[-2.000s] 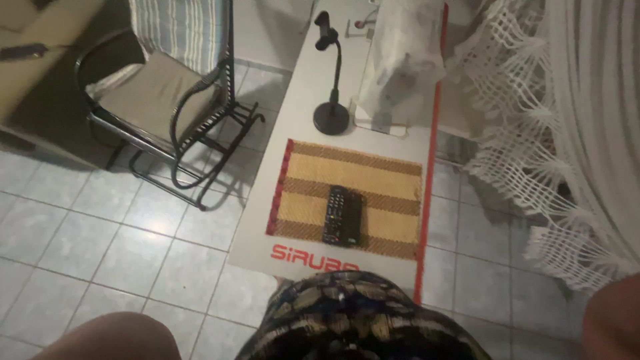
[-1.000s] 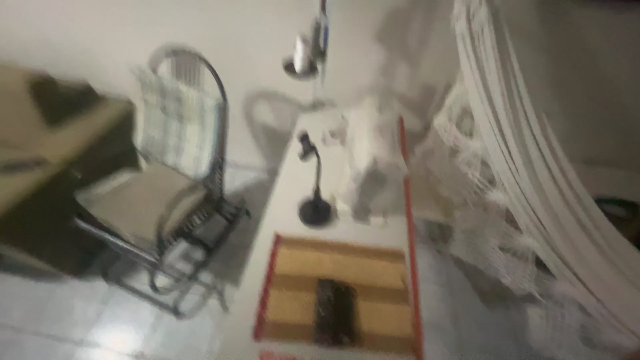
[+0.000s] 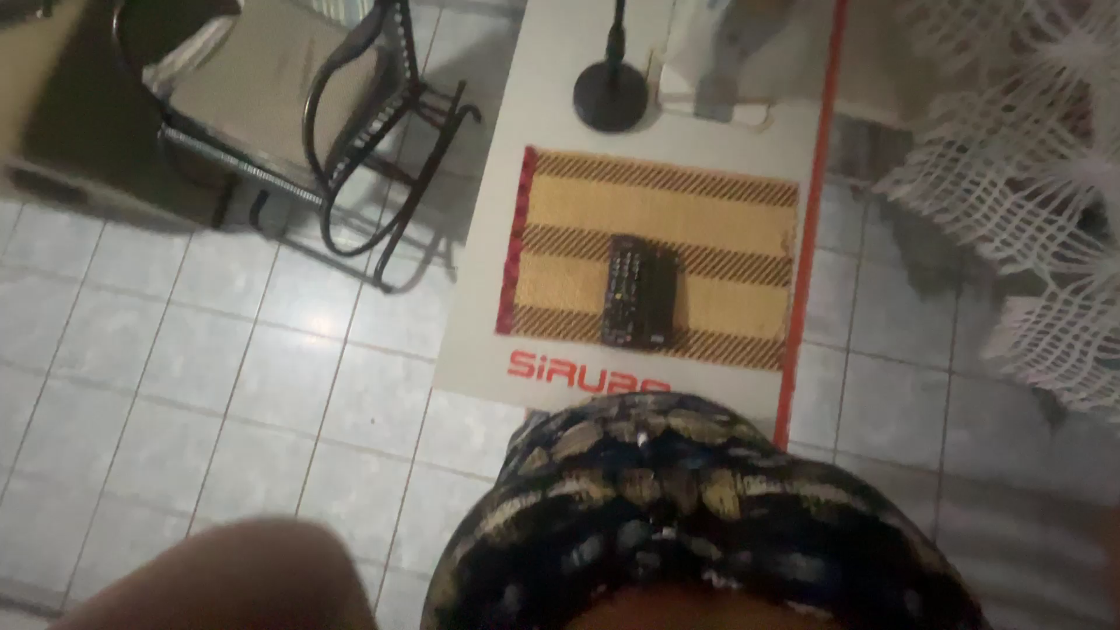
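Observation:
Neither of my hands shows; part of a bare arm enters at the lower left, its hand out of the picture. In front of my patterned clothing stands a narrow white table [image 3: 477, 350] with a red edge. A woven straw placemat [image 3: 569, 280] with brown stripes and a red border lies on it. On the mat rests a black remote control [image 3: 621, 293], with another dark object [image 3: 658, 297] close against its right side. Beyond the mat stands the round black base [image 3: 610, 96] of a gooseneck stand, its upper part cut off by the frame.
At the left are a metal rocking chair [image 3: 262, 79] with a cushion and a brown piece of furniture [image 3: 105, 114]. White crocheted fringe [image 3: 1006, 201] hangs at the right. A pale translucent cover [image 3: 744, 52] lies at the table's far part. The floor is tiled.
The view tipped up toward the wall, then back down. The items on the table keep their places, and no hand shows in any frame.

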